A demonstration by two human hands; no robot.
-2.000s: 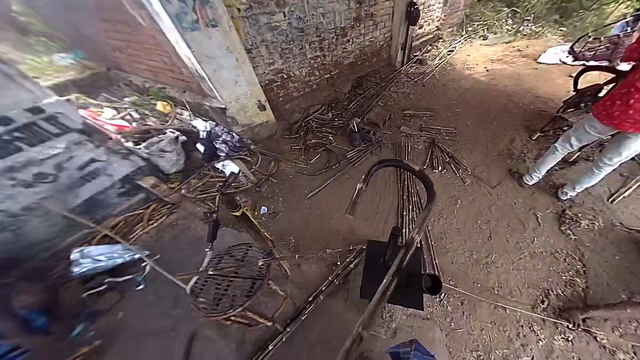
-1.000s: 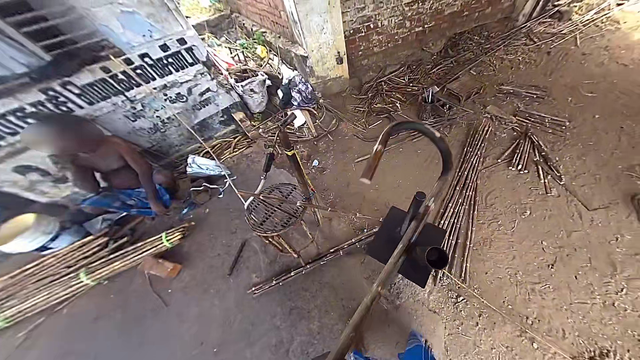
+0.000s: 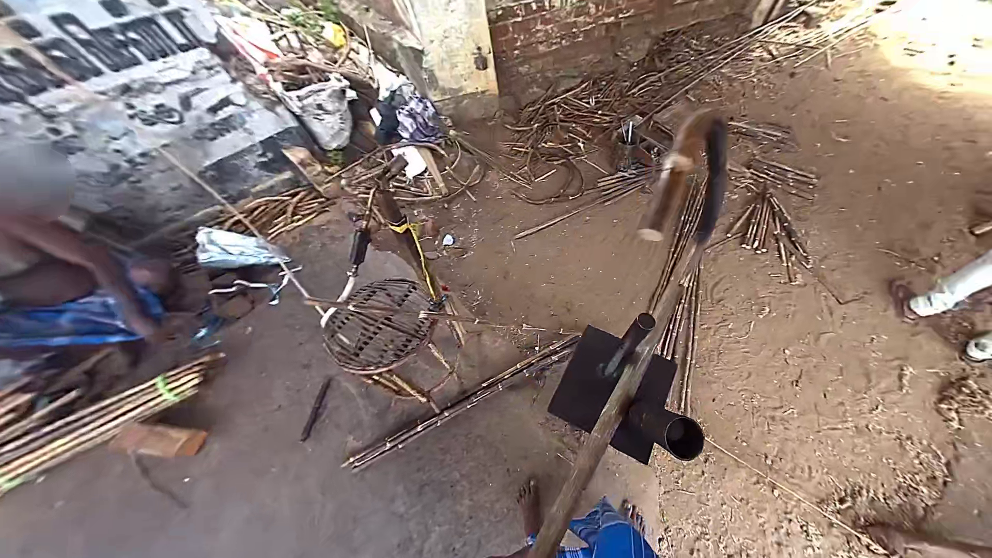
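Neither of my hands can be made out; a sliver of skin at the bottom edge by the pole is too small to tell. A thick cane pole [image 3: 593, 452] rises from the bottom edge, its upper end bent into a blurred hook [image 3: 665, 194]. It crosses a black metal plate [image 3: 580, 380] bearing a short upright tube [image 3: 637, 329] and a wider open pipe [image 3: 683, 438]. What holds up the plate is hidden. Below are a bare foot [image 3: 529, 500] and blue checked cloth [image 3: 608, 535].
A round woven cane stool [image 3: 380, 325] stands left of the plate, near a long cane bundle [image 3: 465, 407]. A seated person [image 3: 54, 256] is at the left, beside tied canes [image 3: 116, 411]. More canes [image 3: 589, 124] lie along the brick wall. Another person's leg [image 3: 957, 283] shows at right.
The pole's hooked end has turned: its opening, wide a second ago, now looks narrow and blurred. The plate stays under the pole. The view has swung left, then partly back right.
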